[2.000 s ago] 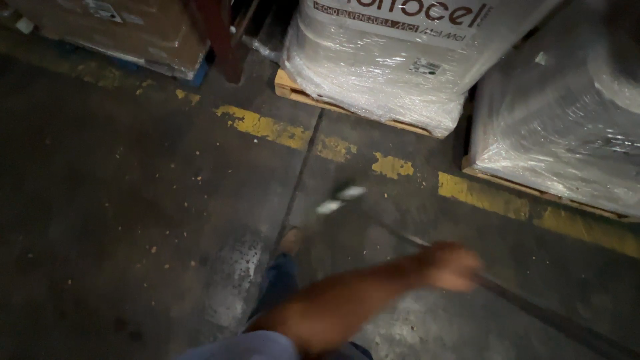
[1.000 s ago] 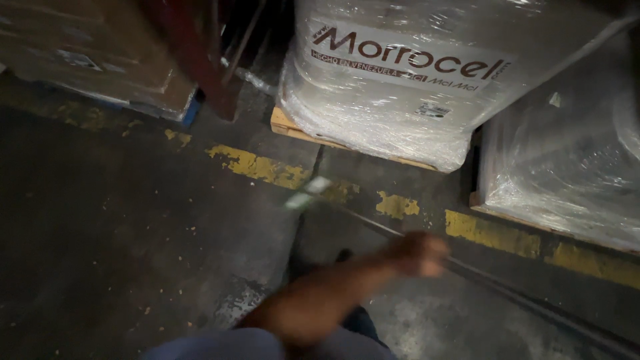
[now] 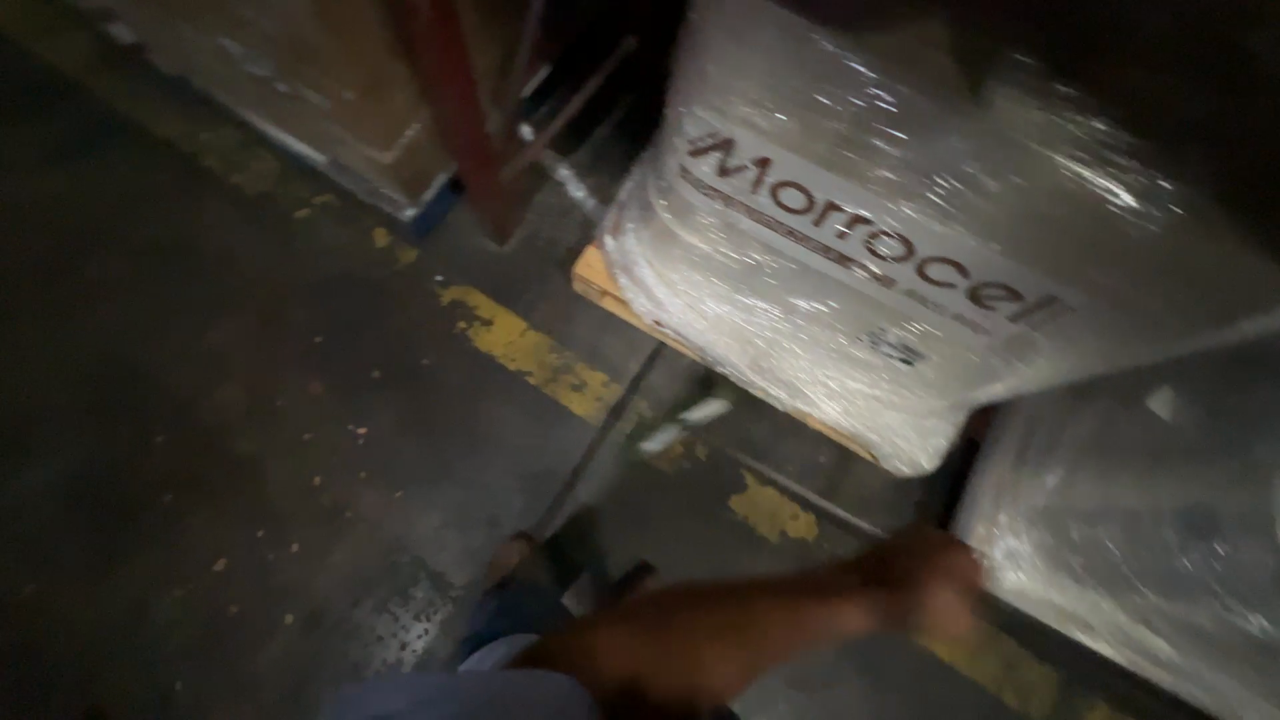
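My left hand (image 3: 930,585) is closed around the long thin pole (image 3: 815,497) of a tool, with the forearm reaching in from the bottom centre. The pole slants from the upper left past the hand to the lower right. At its far end a blurred white and dark head (image 3: 685,425) is over the floor, beside the worn yellow line (image 3: 535,350) and near the wooden pallet. Blur hides what kind of tool it is. My right hand is not in view.
A shrink-wrapped load (image 3: 800,300) with printed writing rests on a wooden pallet (image 3: 640,320). Another wrapped load (image 3: 1140,500) is at the right. A red upright (image 3: 470,130) and a boxed load (image 3: 300,90) stand upper left. My shoe (image 3: 515,555) is at lower centre.
The view has shifted, bringing the wrapped load closer. The tool's head was on the near side of the yellow line two seconds ago and is now nearer the pallet. My left hand keeps its hold.
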